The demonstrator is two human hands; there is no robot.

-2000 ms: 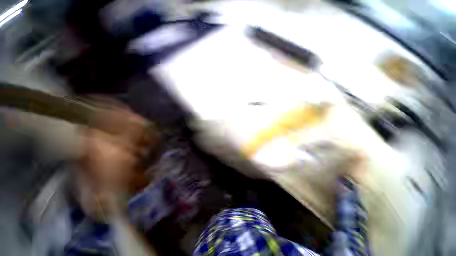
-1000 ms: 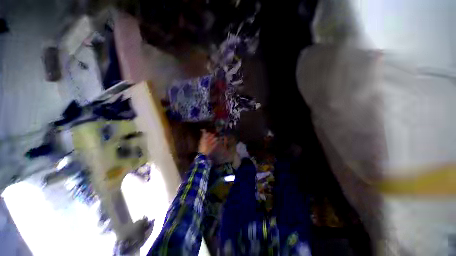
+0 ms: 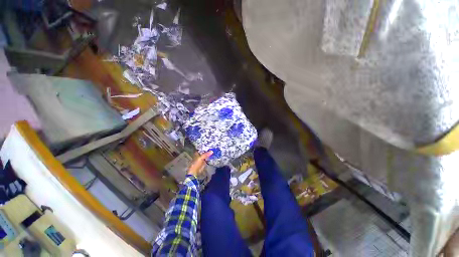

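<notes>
A blue-and-white floral cushion or stool top [image 3: 221, 129] is low in front of my legs. My left hand [image 3: 200, 164], in a checked sleeve, is at its near-left edge, with fingers on the floral cover, and appears to grip it. The fingers' underside is hidden. A small brownish patch cut off by the lower right edge may be my right hand [image 3: 451, 247]; its fingers cannot be made out.
The cloth-covered table [image 3: 322, 95] fills the right, bearing silvery fabric [image 3: 347, 27] with a gold strip. Pale scraps [image 3: 146, 50] litter the floor. A sewing machine [image 3: 37, 228] and wooden-edged table are lower left. Blue-trousered legs reach down centrally.
The view has turned down and become sharper. The cushion shows larger and nearer the middle, with my left hand now at its edge. The brown strip seen earliest is no longer in view.
</notes>
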